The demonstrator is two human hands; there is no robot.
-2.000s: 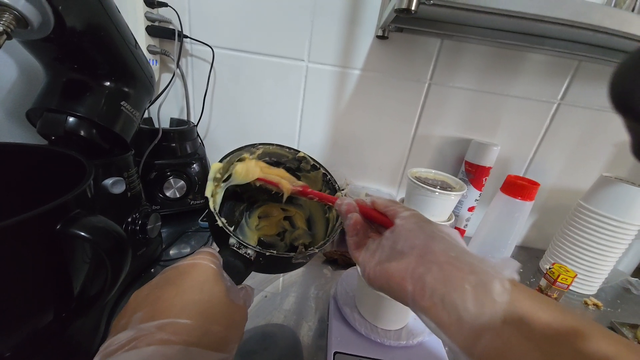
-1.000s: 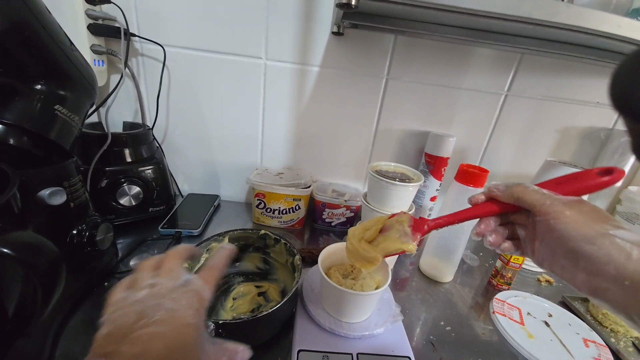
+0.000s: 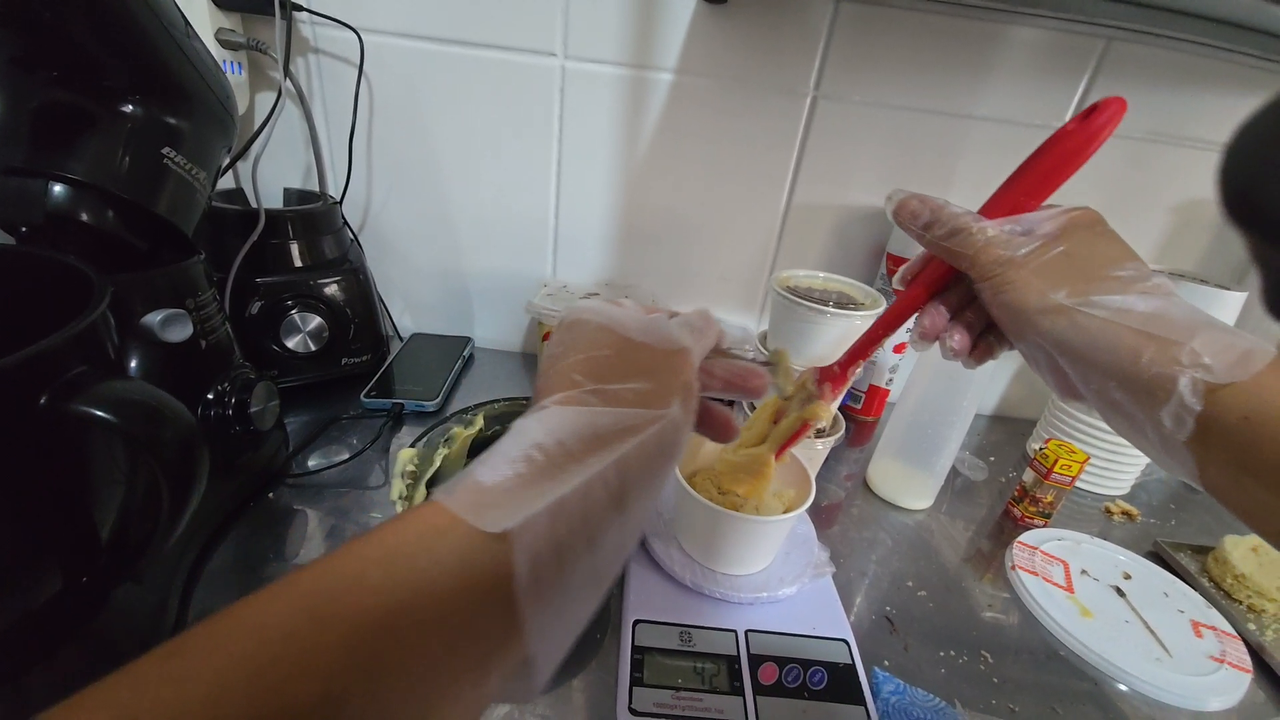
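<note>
In a clear plastic glove, my right hand point(image 3: 1030, 265) grips the handle of a red silicone spatula point(image 3: 930, 285). The spatula's head is coated with yellowish cream point(image 3: 755, 440) that hangs into a white paper cup point(image 3: 745, 530). This cup stands on the round plate of a white kitchen scale point(image 3: 740, 635), whose display is lit. My left hand point(image 3: 640, 370), gloved too, is beside the spatula's head with its fingers toward the cream; a small utensil seems to be in it, but blur hides this. Behind my left forearm, a dark pot point(image 3: 480, 425) with cream on its rim is partly hidden.
A black stand mixer point(image 3: 110, 130), a blender base point(image 3: 300, 300) and a phone point(image 3: 418, 370) are at the left. Behind the scale are a lidded cup point(image 3: 825, 310) and a squeeze bottle point(image 3: 925, 430). A white lid point(image 3: 1130, 615), stacked cups point(image 3: 1090, 440) and a small box point(image 3: 1048, 482) are at the right.
The pot was lifted and tilted two seconds ago and then stood on the counter. My left hand has moved from the pot to the spatula's head. The spatula has gone from the pot to above the cup.
</note>
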